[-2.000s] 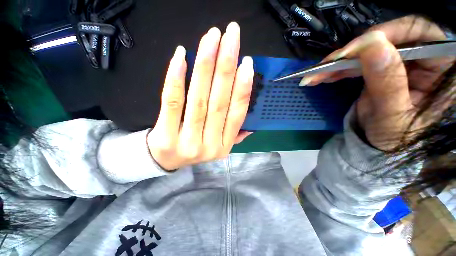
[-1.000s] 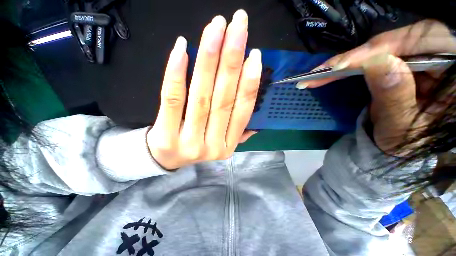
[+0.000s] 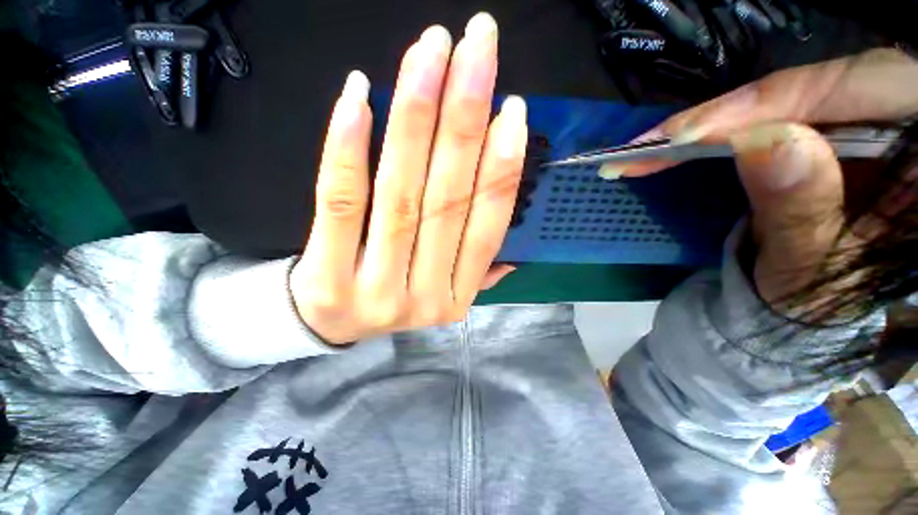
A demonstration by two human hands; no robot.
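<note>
A glossy blue sheet with rows of small dark adhesive pieces lies at the near edge of the black mat. My left hand lies flat over the sheet's left part, back up, fingers extended. It hides that part, and its thumb is mostly under the palm. My right hand holds silver tweezers between thumb and fingers. The tweezer tip is at the upper left of the rows, beside my left fingers and a dark cluster there. Whether the tip grips a piece cannot be told.
Black plastic parts with white lettering lie in a pile at upper left and another at upper right on the black mat. A flat dark thing with a bright reflection is at far left. Cardboard and a blue object show below right.
The tweezer tip has moved slightly left to the edge of the rows, and my right hand has shifted right and down. My left hand stays flat on the sheet, its fingertips slightly higher in view.
</note>
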